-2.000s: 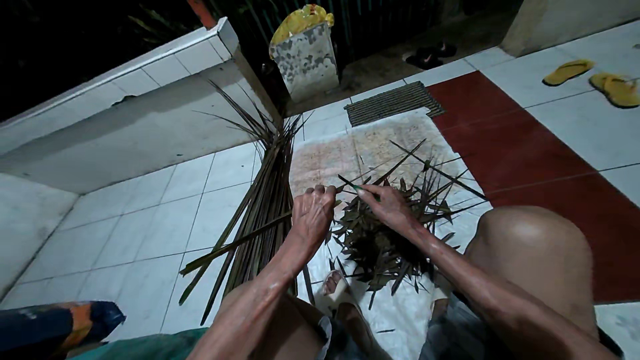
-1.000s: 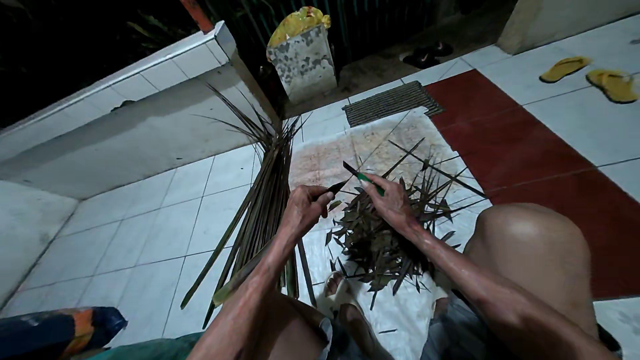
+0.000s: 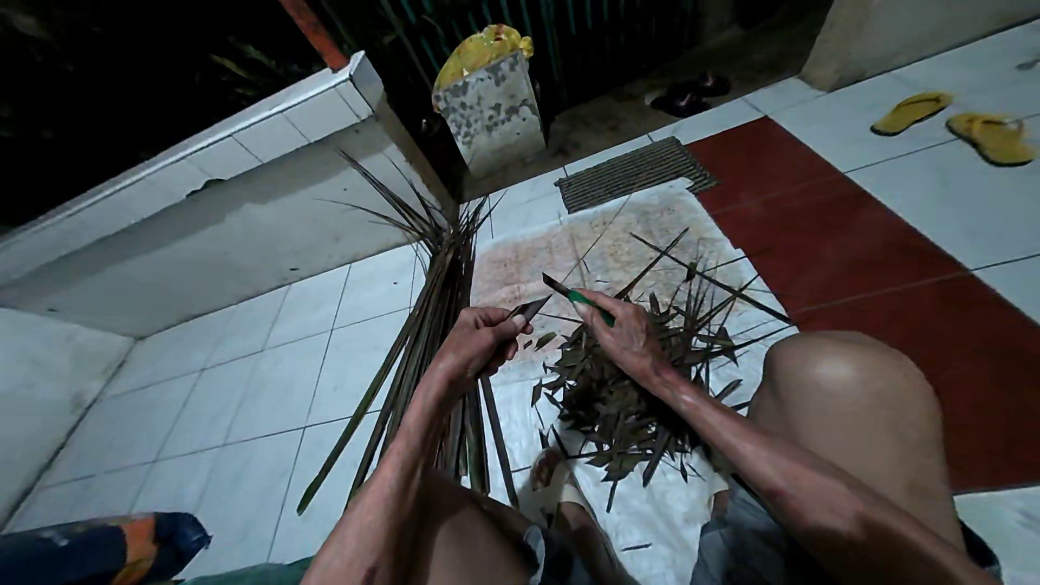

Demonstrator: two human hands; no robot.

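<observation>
My left hand (image 3: pixel 485 337) is closed on a dark leaf strip (image 3: pixel 530 309), whose pointed tip sticks out toward the right. Just right of it, my right hand (image 3: pixel 621 329) grips a knife with a green handle (image 3: pixel 578 297); its dark blade points up and left, close to the strip's tip but apart from it. Below my right hand lies a heap of short cut leaf pieces (image 3: pixel 617 414) on a stained white sheet (image 3: pixel 552 260). A bundle of long leaf strips (image 3: pixel 435 317) lies on the tiles at the left, partly behind my left forearm.
A low tiled wall (image 3: pixel 244 195) runs along the left. Beyond the sheet are a ribbed mat (image 3: pixel 634 175) and a pale block-like container (image 3: pixel 493 114) with yellow plastic on top. Yellow slippers (image 3: pixel 991 138) lie at the upper right. A dark blue packet (image 3: pixel 97 544) is at the lower left.
Two seconds ago a long strip stretched down and left from my left hand; now a short pointed end shows there. The knife has come away from the strip, its blade now raised.
</observation>
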